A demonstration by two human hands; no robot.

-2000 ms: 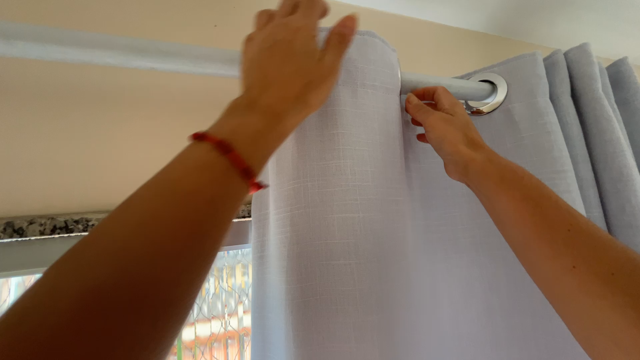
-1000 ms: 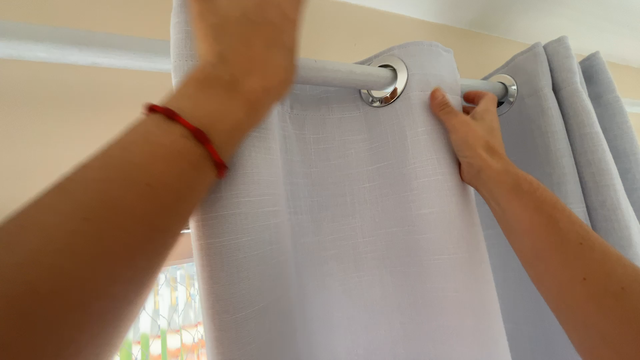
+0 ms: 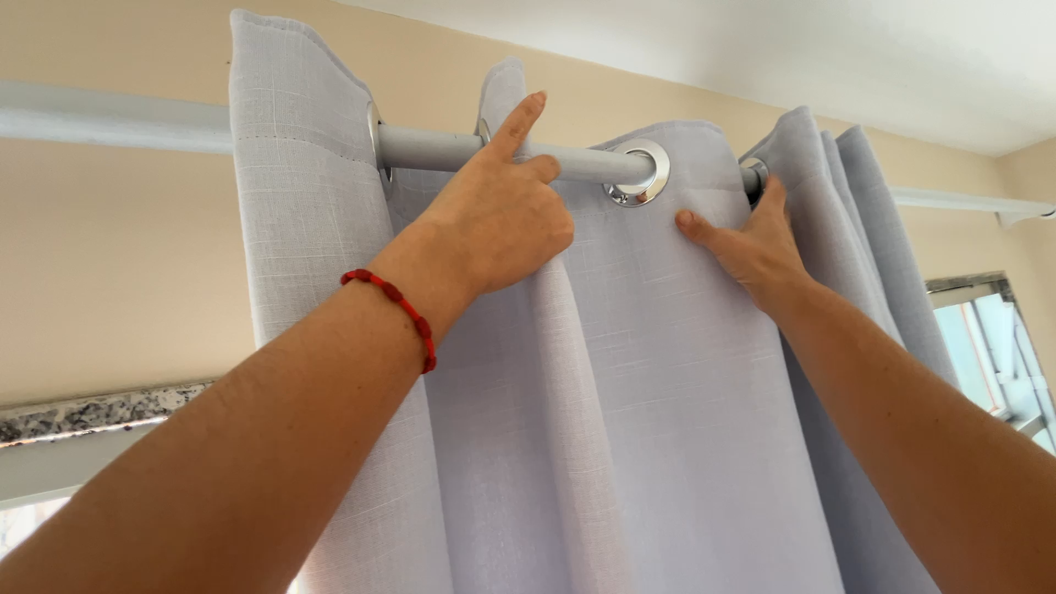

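Note:
A light grey grommet curtain [image 3: 685, 346] hangs in folds from a pale curtain rod [image 3: 429, 148], which passes through its metal rings. My left hand [image 3: 503, 198], with a red bracelet [image 3: 396, 301] on the wrist, is at a fold just in front of the rod; its index finger points up and the other fingers are curled at the fabric. My right hand [image 3: 751, 239] spreads thumb and fingers over the curtain between a shiny metal grommet [image 3: 639, 173] and another grommet [image 3: 755, 177] to the right. Its fingertips touch the fabric near that farther ring.
Behind the rod is a beige wall [image 3: 107, 264], with the white ceiling [image 3: 742, 49] above. A window with a granite edge [image 3: 107, 408] shows at lower left, and another window [image 3: 994, 346] at right. The rod's far end meets a bracket [image 3: 1019, 217] at the right.
More folds and rings of the curtain now show along the rod at left. My left hand has come down from the curtain's top edge to a middle fold. My right hand has opened wider.

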